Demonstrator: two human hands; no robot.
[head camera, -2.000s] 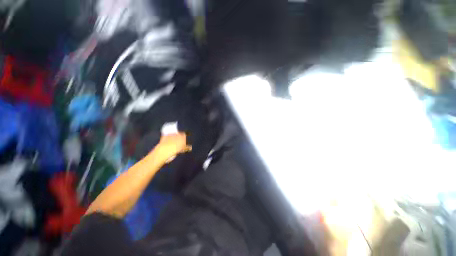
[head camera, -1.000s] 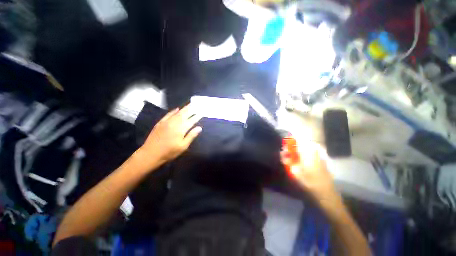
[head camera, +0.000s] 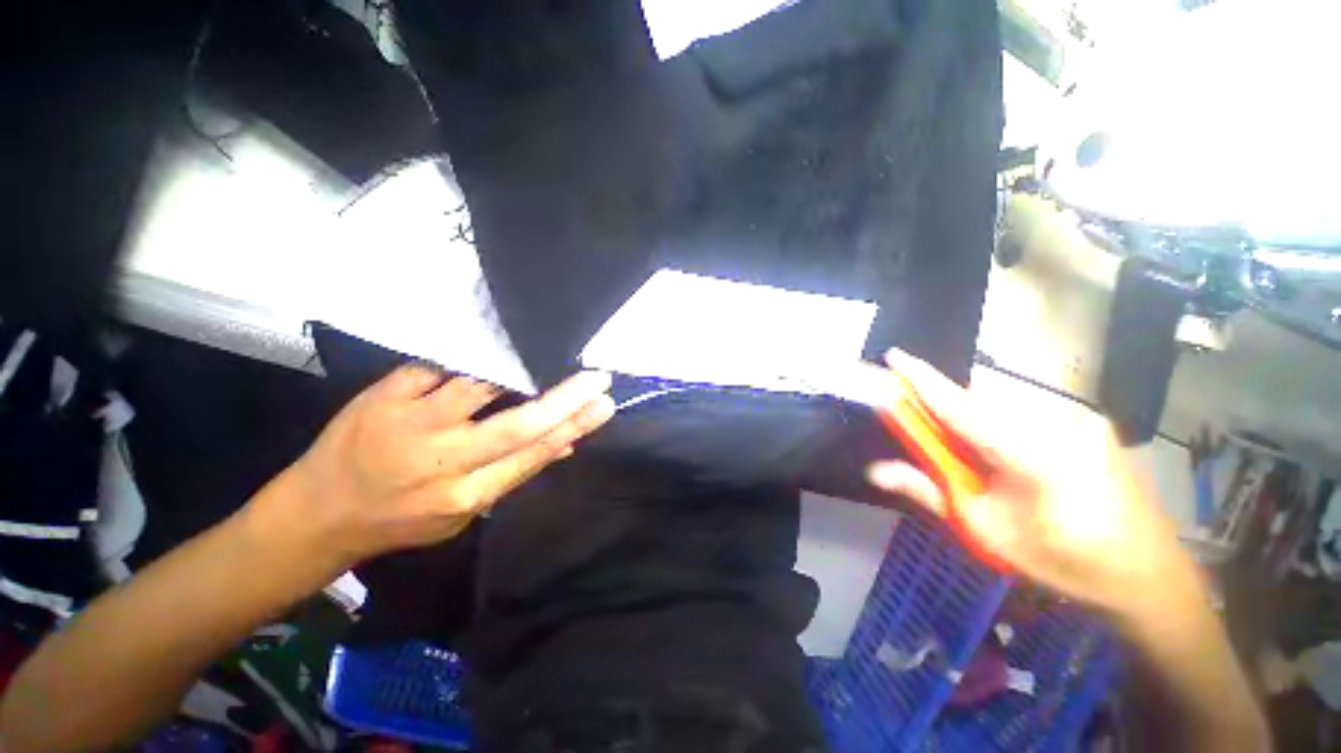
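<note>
A black garment panel (head camera: 706, 162) lies over the table edge and my lap. A white patch (head camera: 743, 325) is on it, with a thin pale line along its near edge. My left hand (head camera: 456, 449) lies at the patch's left near corner, its fingertips on the black cloth edge. My right hand (head camera: 1030, 471) holds scissors with orange-red handles (head camera: 941, 449) at the patch's right end. The blades are hard to make out in the glare, so I cannot tell if they are open.
A white sewing machine (head camera: 1206, 133) stands at the upper right, with a dark phone-like rectangle (head camera: 1141, 350) beside it. Blue plastic baskets (head camera: 919, 625) are below the table. Striped black-and-white pieces (head camera: 52, 530) lie at the left. Dark-clothed legs (head camera: 633, 603) are below the panel.
The view has come closer to the panel and patch. My right hand with the scissors has moved in to the patch's right end. My left hand has moved to the patch's near left corner.
</note>
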